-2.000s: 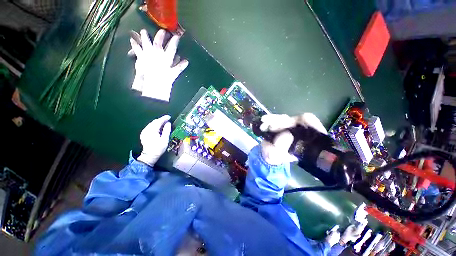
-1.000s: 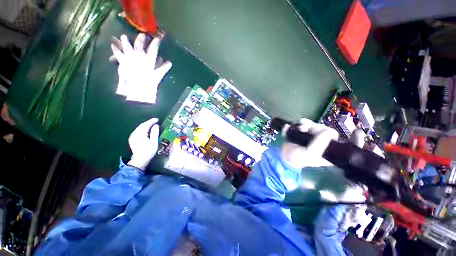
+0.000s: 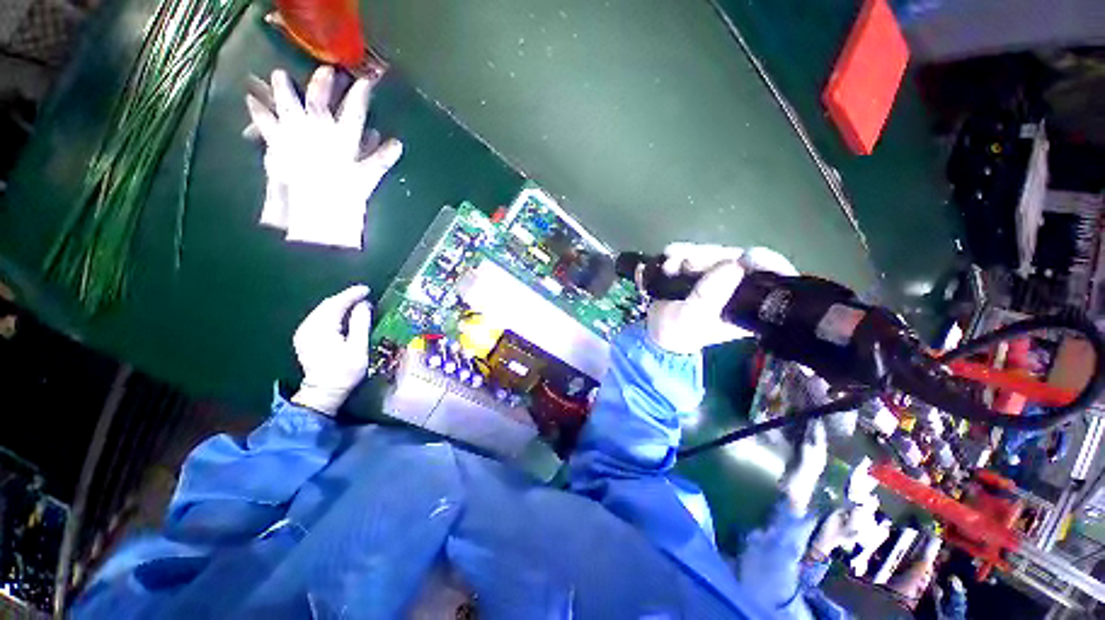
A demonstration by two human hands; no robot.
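Observation:
A power supply board (image 3: 521, 303) lies on the green bench in front of me, with white heatsinks, a yellow-wrapped transformer and a small daughter board at its far edge. My left hand (image 3: 331, 349), in a white glove, rests at the board's left edge, fingers bent; whether it grips the edge is unclear. My right hand (image 3: 709, 294), gloved, is closed around a black electric screwdriver (image 3: 794, 317). The screwdriver lies nearly level, its front end at the daughter board's right end. The bit itself cannot be made out.
Empty white gloves (image 3: 321, 164) lie beyond the board, beside long green strands (image 3: 139, 145) and an orange-red post (image 3: 321, 27). A red foam pad (image 3: 866, 79) lies far right. At right are more boards, red bars (image 3: 951, 515) and another person's gloved hands (image 3: 836, 529).
The screwdriver has swung back from the right to the daughter board's right end. The other board at right is moved nearer, beside another person's hands. My left hand stays at the board's edge.

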